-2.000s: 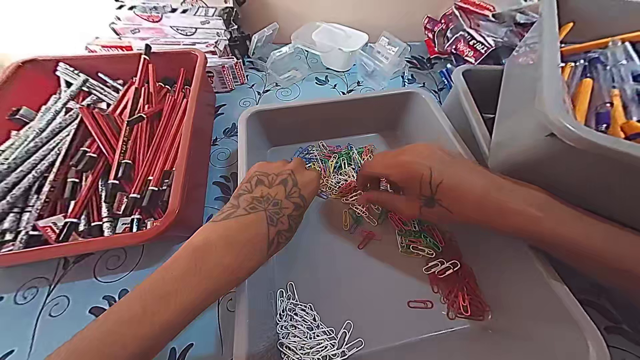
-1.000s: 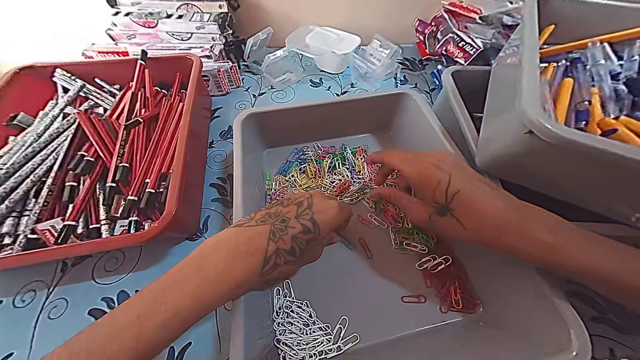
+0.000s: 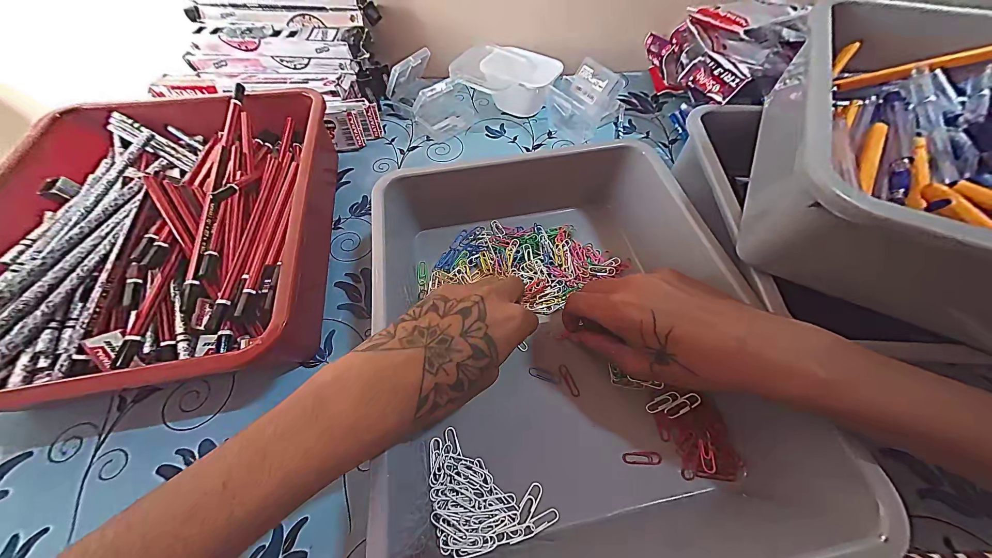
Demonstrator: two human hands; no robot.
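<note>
Both hands are inside a grey plastic tray (image 3: 496, 180). My left hand (image 3: 465, 333) rests at the near edge of a mixed pile of coloured paper clips (image 3: 535, 252), its fingers curled and their tips hidden. My right hand (image 3: 651, 329) is just right of it, thumb and fingers bent at the pile's near right edge; whether it pinches a clip is unclear. White paper clips (image 3: 477, 500) form a heap at the near left. Red paper clips (image 3: 705, 446) lie at the right, beside two pale clips (image 3: 673, 403). A few loose clips lie between the heaps.
On the left, a red tray (image 3: 310, 232) holds pencils (image 3: 209, 225). A grey bin of pens (image 3: 891, 147) stands at the right, above another grey container (image 3: 717, 147). Behind are stacked pencil boxes (image 3: 271, 50), clear plastic boxes (image 3: 515, 77) and crumpled wrappers (image 3: 713, 50).
Compared with two seconds ago, the coloured pile shows more widely behind the hands. My left hand has moved back toward the pile since one second ago, uncovering a blue clip beside the loose red one.
</note>
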